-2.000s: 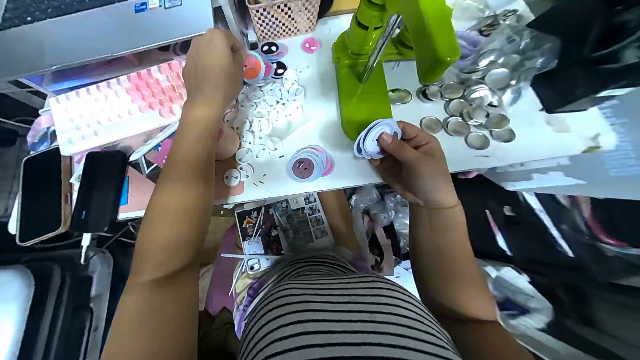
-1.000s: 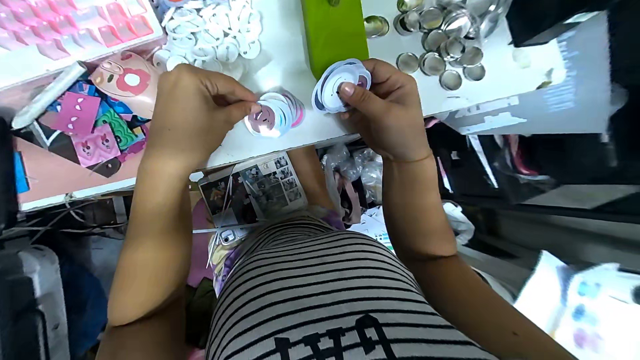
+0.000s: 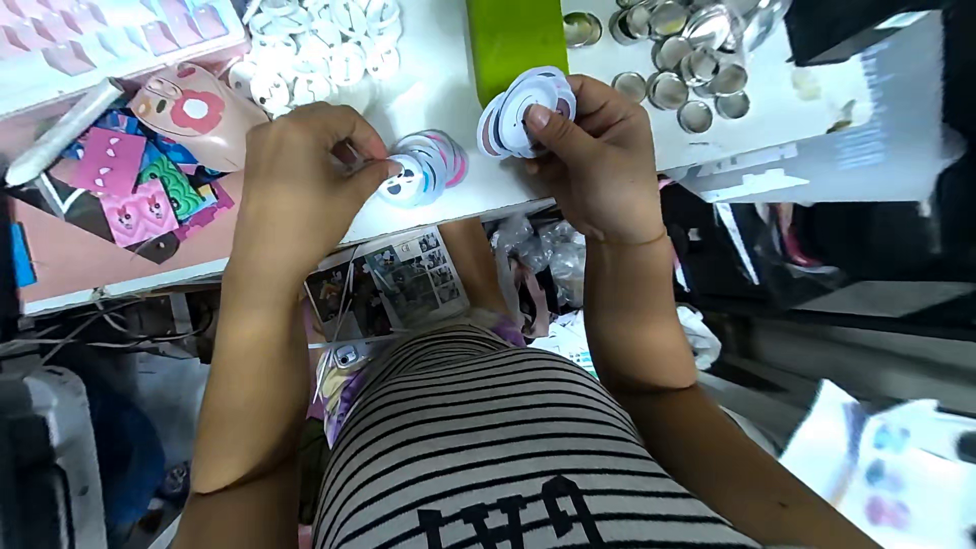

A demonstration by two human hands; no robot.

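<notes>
Between the thumb and fingers of my left hand (image 3: pixel 320 168) is the edge of a round paper disc with a dark-and-white face print (image 3: pixel 402 181). That disc lies on top of a fanned pile of printed paper discs (image 3: pixel 446 156) at the table's front edge. My right hand (image 3: pixel 602 152) grips a fanned stack of round paper discs (image 3: pixel 526 110), thumb on top, just in front of the green base of a machine (image 3: pixel 520 46). The undersides of the held stack are hidden.
White plastic ring-like parts (image 3: pixel 328 46) are heaped behind my left hand. Round metal button shells (image 3: pixel 671 84) lie at the right. A pink flowered mouse (image 3: pixel 198 114), colourful printed cards (image 3: pixel 110 164) and a keyboard (image 3: pixel 99 38) stand left. The white table edge (image 3: pixel 442 217) runs before me.
My left hand has come from the keyboard side to the disc pile at the front edge, and a face-printed disc now tops that pile. My right hand keeps its stack. The view has tilted down.
</notes>
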